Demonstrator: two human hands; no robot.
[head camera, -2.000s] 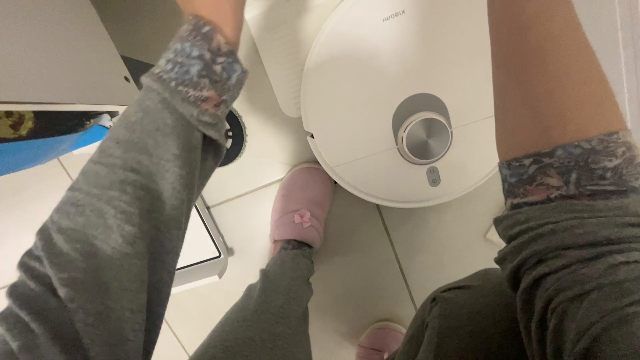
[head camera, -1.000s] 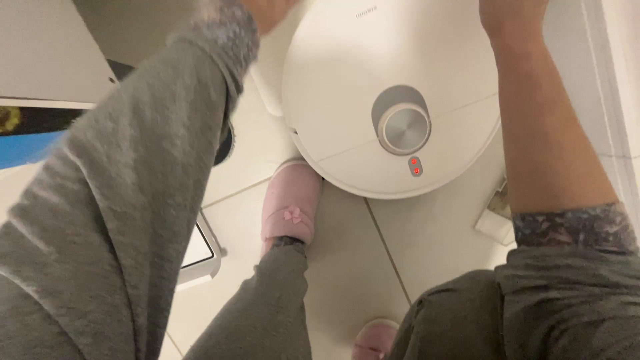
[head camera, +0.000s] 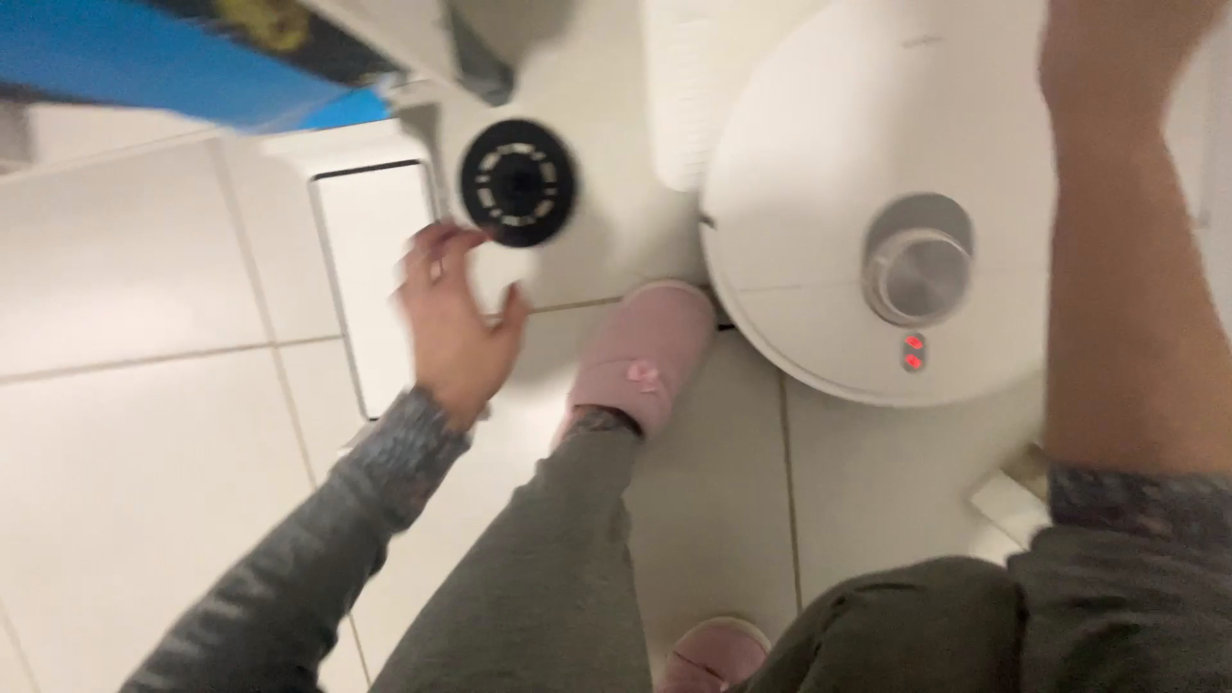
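My left hand (head camera: 460, 322) is blurred, its fingers apart, the fingertips at the lower left rim of a round black disc (head camera: 519, 183) with a ring of pale slots. Whether they touch it is unclear. Beneath that hand lies a white rectangular panel with a dark edge (head camera: 371, 279). A white robot vacuum (head camera: 818, 327) with a round silver-topped turret (head camera: 919, 277) and two red lights (head camera: 913, 352) is on the right. My right forearm crosses the vacuum's right side; the visible part of my right hand (head camera: 1121, 48) runs off the top edge, its fingers hidden.
Pink slippers (head camera: 647, 351) are on my feet on the tiled floor (head camera: 712, 500), one close to the vacuum. A white ribbed piece (head camera: 681, 96) lies left of the vacuum. A small pale object (head camera: 1011, 510) sits near my right sleeve. A blue item (head camera: 173, 72) is at upper left.
My left hand has come down from the top edge to the black disc, which now shows fully. The two lights on the vacuum, unlit two seconds ago, are red. The view has shifted left.
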